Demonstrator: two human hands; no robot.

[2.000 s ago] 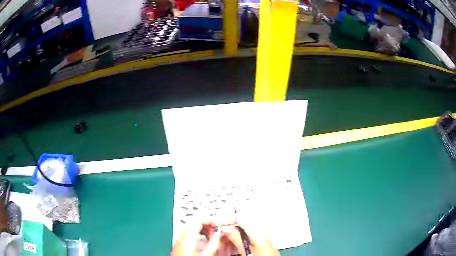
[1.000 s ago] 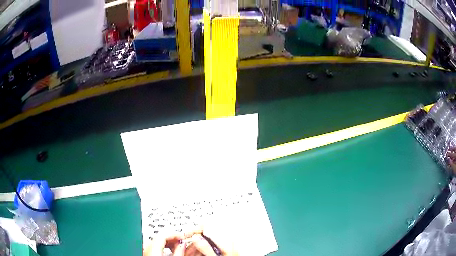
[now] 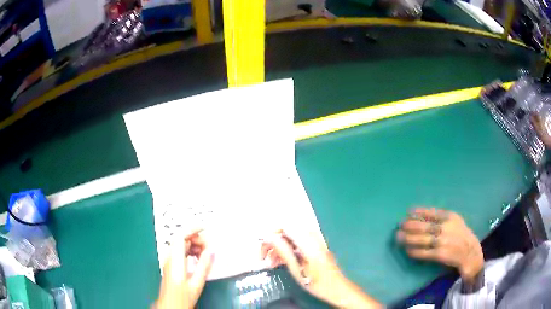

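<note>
A creased white paper sheet [image 3: 220,145] lies across the green bench, with small dark pieces [image 3: 181,216] in rows on its lower left. My left hand [image 3: 184,262] is over the sheet's lower left edge, fingers curled; blur hides whether it holds anything. My right hand [image 3: 305,259] is over the lower right part, apart from the left. A thin dark tool, seemingly tweezers [image 3: 293,242], shows blurred in its fingers. A shiny clear piece with pale markings [image 3: 258,287] lies at the near edge, between the hands.
Another person's hand [image 3: 441,238] rests over the bench at right, with a pale sleeve. A clear tray with dark parts [image 3: 513,121] is far right. A blue bin [image 3: 29,206], clear bag [image 3: 35,244] and green box [image 3: 27,294] are left. The belt runs behind.
My hands were together and are now apart. The view has shifted, so the sheet sits further left and higher. Another person's hand has come in from the right, and the shiny piece now shows.
</note>
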